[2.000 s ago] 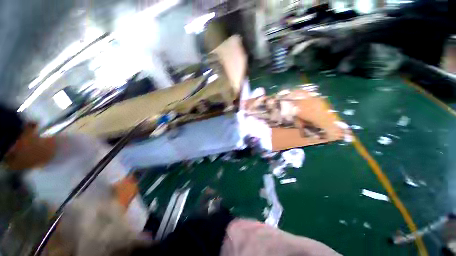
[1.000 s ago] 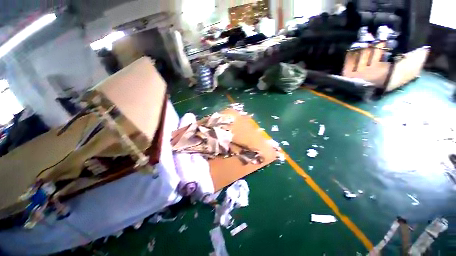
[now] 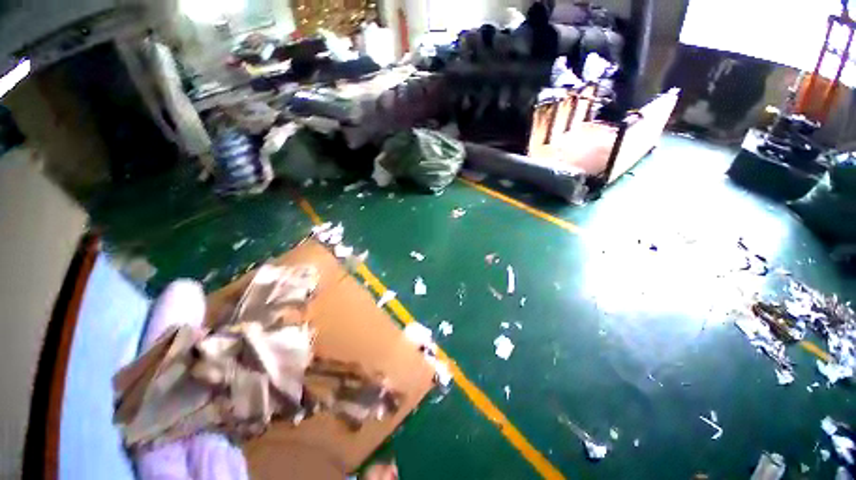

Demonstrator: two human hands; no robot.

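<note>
Tan fabric scraps lie heaped and crumpled on a flat brown cardboard sheet at the lower left. Pale pinkish-white rolled or bundled pieces stick out beside the heap, next to the table. The table shows at the left edge, with a tan top, brown edge and pale-blue side covering. My left hand is not in view. A small blurred skin-toned patch at the bottom edge may be part of my right hand; it is cut off, and what it does cannot be told.
Green floor with yellow lines and scattered white scraps. A greenish sack and a striped bundle stand at the back. Beyond are a long grey roll, a wooden crate-like frame, a scrap pile and an orange rack.
The view has swung right and closer to the cardboard. Most of the table has left the view at the left. The co-worker and long dark bar seen two seconds ago are gone from view.
</note>
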